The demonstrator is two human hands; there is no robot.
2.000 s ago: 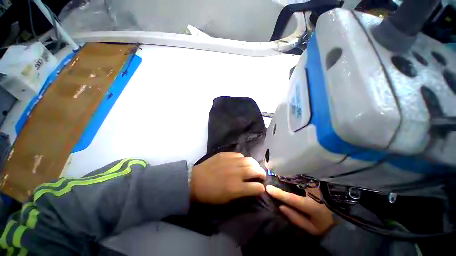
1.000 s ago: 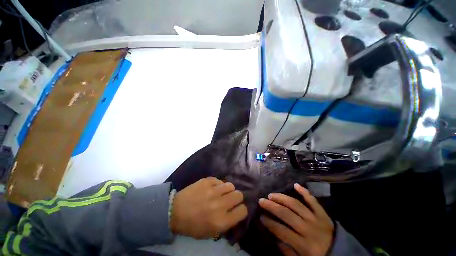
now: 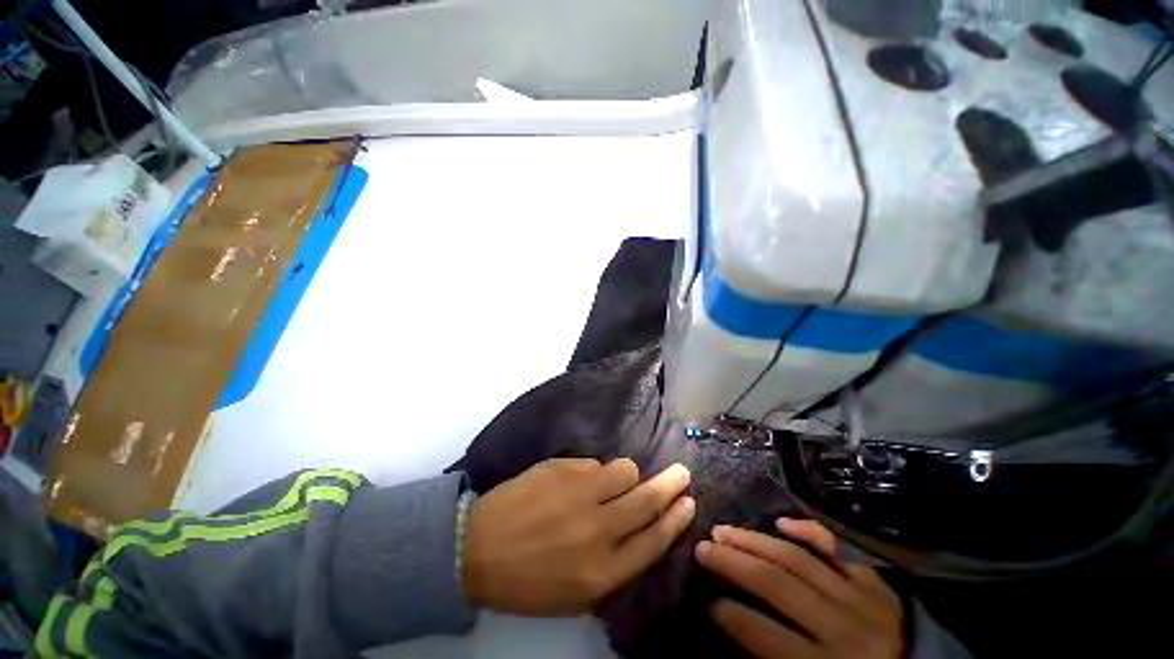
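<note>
A dark garment piece (image 3: 554,418) lies on the white table and runs under the head of the white and blue sewing machine (image 3: 824,373). The needle area (image 3: 702,434) is small and partly hidden at the lower edge of the head. My left hand (image 3: 567,534) presses on the cloth just left of and below the needle, fingertips close to it. My right hand (image 3: 805,592) lies on the cloth below the needle, fingers spread and flat. I cannot see either hand pinching the cloth.
A brown board (image 3: 193,322) edged with blue lies on the left of the table. A white box (image 3: 97,219) stands beyond it. Orange and yellow handles (image 3: 13,406) show at the far left edge. A raised pale rim (image 3: 451,120) bounds the back of the table.
Compared with one second ago, my left hand has moved up and right, nearer the needle. Its fingers are more extended. The view has shifted slightly. My right hand stays low on the cloth.
</note>
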